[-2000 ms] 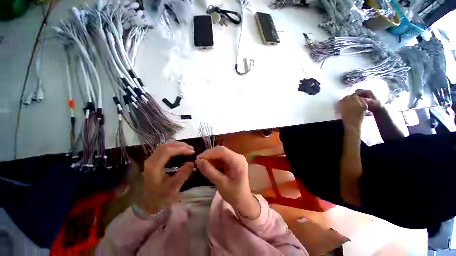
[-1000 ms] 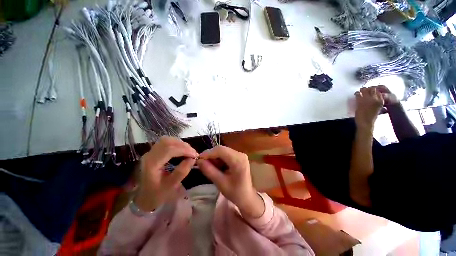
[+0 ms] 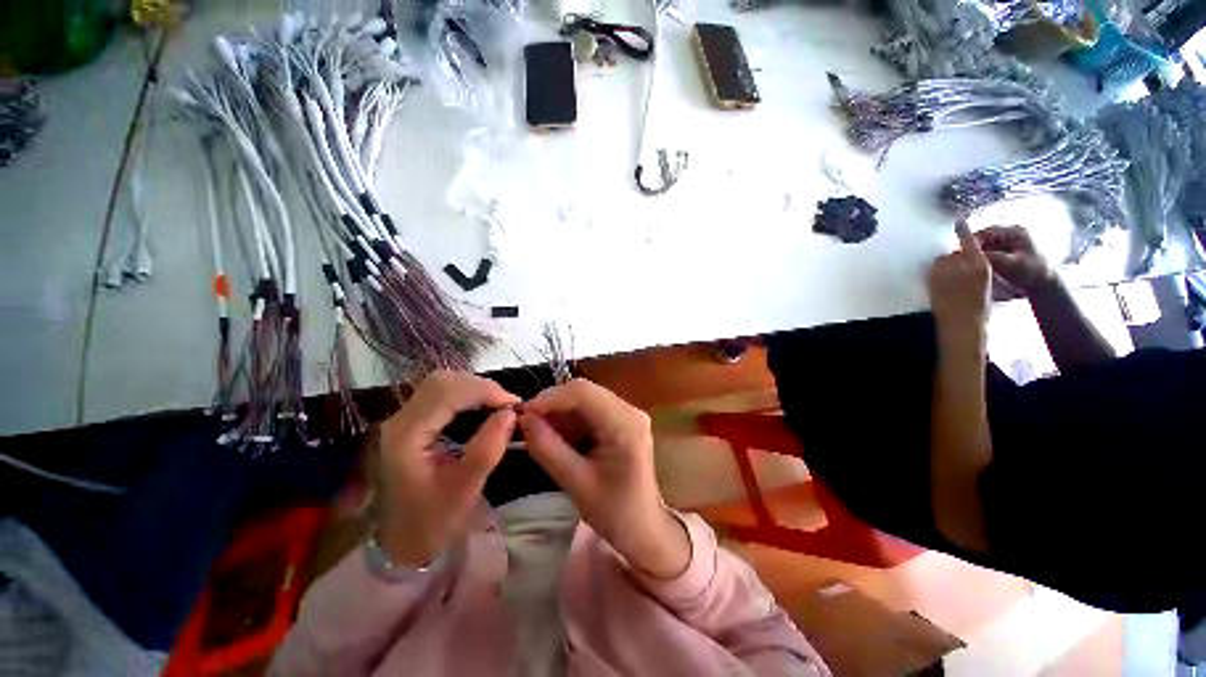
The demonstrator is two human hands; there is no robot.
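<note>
My left hand [image 3: 443,456] and my right hand [image 3: 595,456] meet fingertip to fingertip in front of my chest, just below the table edge. Each pinches thumb against index finger. Thin wires [image 3: 556,349] fan upward behind my right fingers. The small part between the fingertips is too small and hidden to make out. A large bundle of white and grey cables [image 3: 347,172] with thin purplish wire ends lies on the table to the left, its ends reaching the table's front edge.
Black pieces [image 3: 467,275] lie beside the bundle. Two phones [image 3: 550,86] and a hooked white cable [image 3: 647,119] lie farther back. A dark heap [image 3: 845,220] and more harness bundles [image 3: 1025,172] lie right. A person in black [image 3: 1058,463] sits at right, near a red stool [image 3: 761,483].
The fingertips, slightly apart two seconds ago, are now together. The view has shifted slightly. The neighbour's hands have moved a little, with one finger now raised.
</note>
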